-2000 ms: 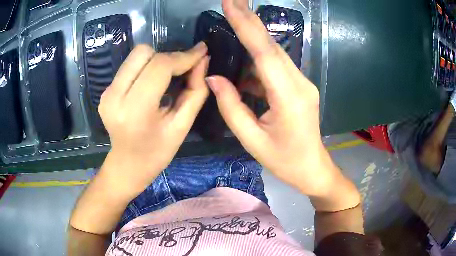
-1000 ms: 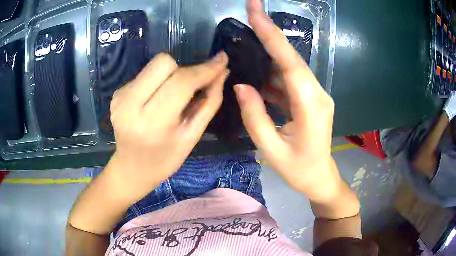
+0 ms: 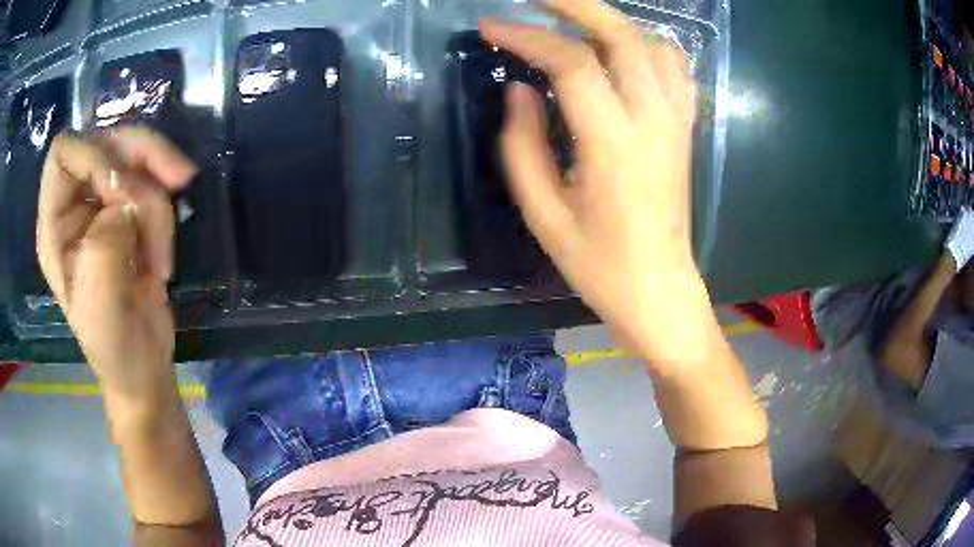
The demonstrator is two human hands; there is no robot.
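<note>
A clear blister tray (image 3: 399, 240) holds several black phone cases in pockets. One phone case (image 3: 288, 160) lies uncovered left of centre. Another phone case (image 3: 481, 160) lies in a pocket right of centre, partly hidden by my right hand (image 3: 614, 160), whose fingers are spread over its upper and right part; contact is unclear. My left hand (image 3: 112, 240) is blurred over the phone case (image 3: 141, 80) at the left and hides its lower part. Its fingers are bent close together; whether they hold something small cannot be told.
The tray lies on a dark green surface (image 3: 817, 160). Packed goods (image 3: 945, 128) with orange marks stand at the far right edge. A person's arm (image 3: 924, 321) is at the lower right, near a red object (image 3: 792, 318) on the grey floor.
My left hand has moved from the centre far to the left. The case that was tilted in my right hand now lies straight in its pocket. My right hand has shifted slightly up.
</note>
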